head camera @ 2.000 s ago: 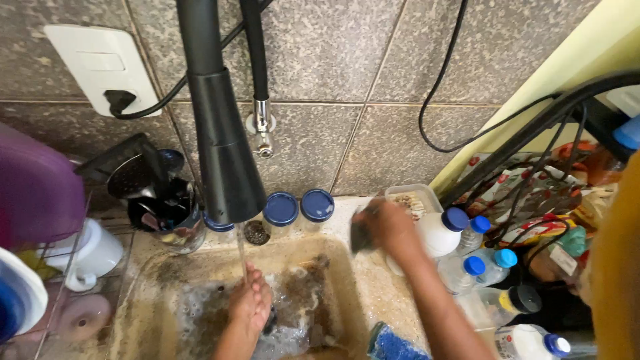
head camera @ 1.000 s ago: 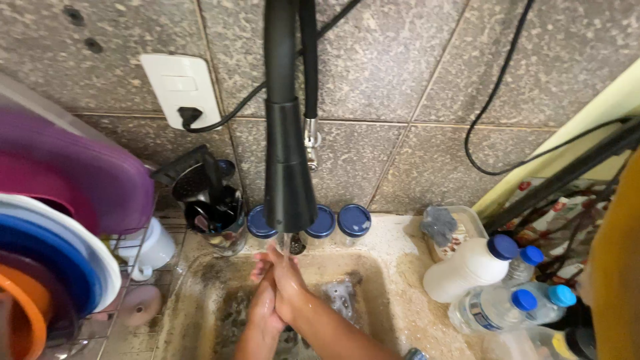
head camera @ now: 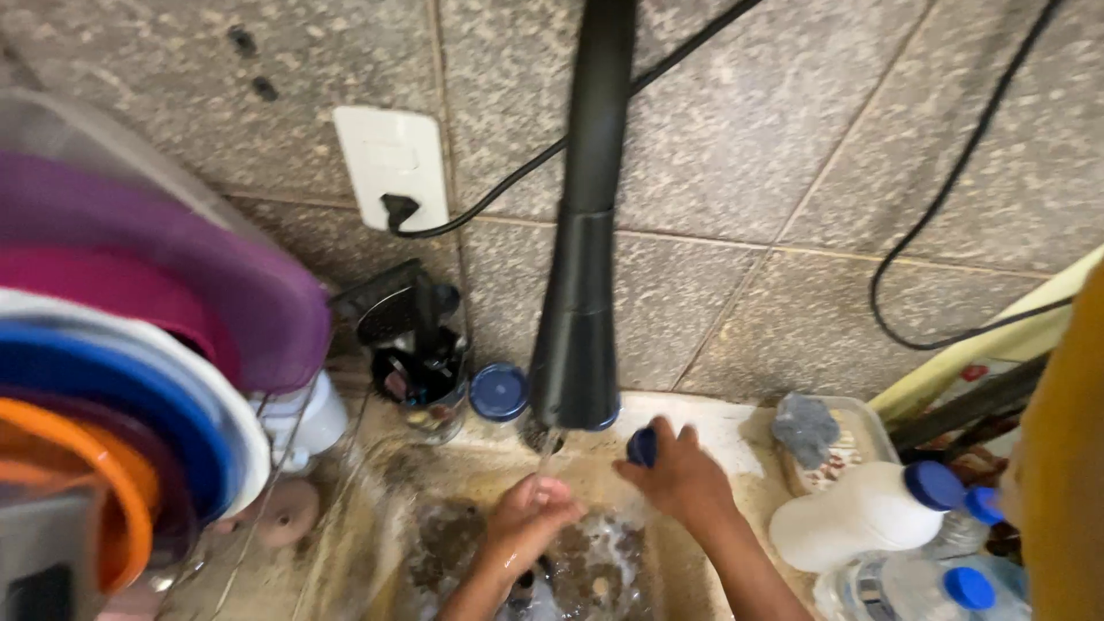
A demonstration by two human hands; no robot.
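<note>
Water runs from the black faucet spray head (head camera: 576, 371) onto my left hand (head camera: 530, 517), which is cupped over the sink basin (head camera: 664, 552) and holds nothing. My right hand (head camera: 686, 479) grips a blue-lidded jar (head camera: 642, 448) by its lid at the sink's back edge; how much of the jar is lifted cannot be seen. Another blue-lidded jar (head camera: 498, 392) stands left of the faucet, and one more blue lid shows partly behind the spray head. Soapy water and suds lie in the basin.
At the left, stacked plastic bowls (head camera: 250, 431) fill a wire rack. A utensil holder (head camera: 431, 405) stands beside the jars. To the right are a white bottle (head camera: 849, 516), a clear bottle with a blue cap (head camera: 969, 587) and a container (head camera: 871, 431) with a grey scrubber (head camera: 805, 429) on it.
One second ago both hands were together under the water. My right hand has moved right and taken hold of a blue-lidded jar that stood behind the sink. The left stays near the stream.
</note>
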